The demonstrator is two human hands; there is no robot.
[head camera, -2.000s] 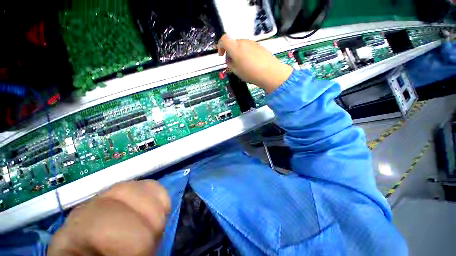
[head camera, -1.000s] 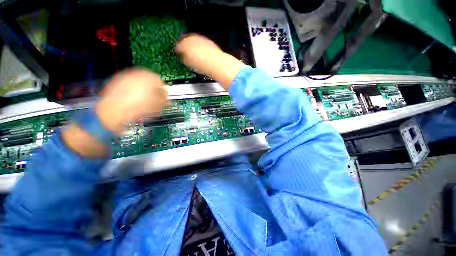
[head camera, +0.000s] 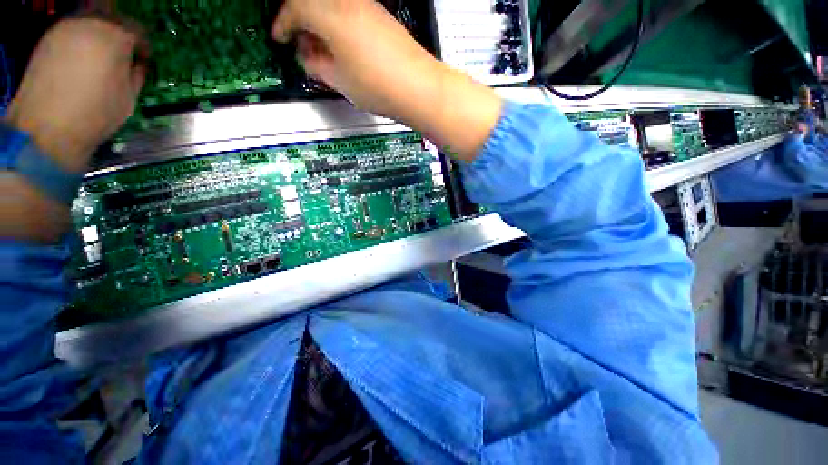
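Observation:
A green printed circuit board [head camera: 263,213] with black connector rows lies between pale conveyor rails [head camera: 309,283]. My left hand [head camera: 82,82] is blurred at the upper left, beyond the far rail, beside the green parts bin [head camera: 200,54]; a blue strap is on its wrist. My right hand [head camera: 331,41] is over the far side near the right edge of the green bin, its fingers bent at the top of the picture. I cannot tell whether either hand holds a small part.
A white tray [head camera: 468,36] with small black pieces stands right of my right hand. A black cable [head camera: 595,91] curves beside it. More boards [head camera: 599,129] sit along the rails to the right. Another person's blue sleeve [head camera: 803,163] shows at the far right.
Since one second ago, my left hand has moved left and up, off the boards. My right hand has moved slightly left and up. Two seconds ago it was at the far rail by the silver parts.

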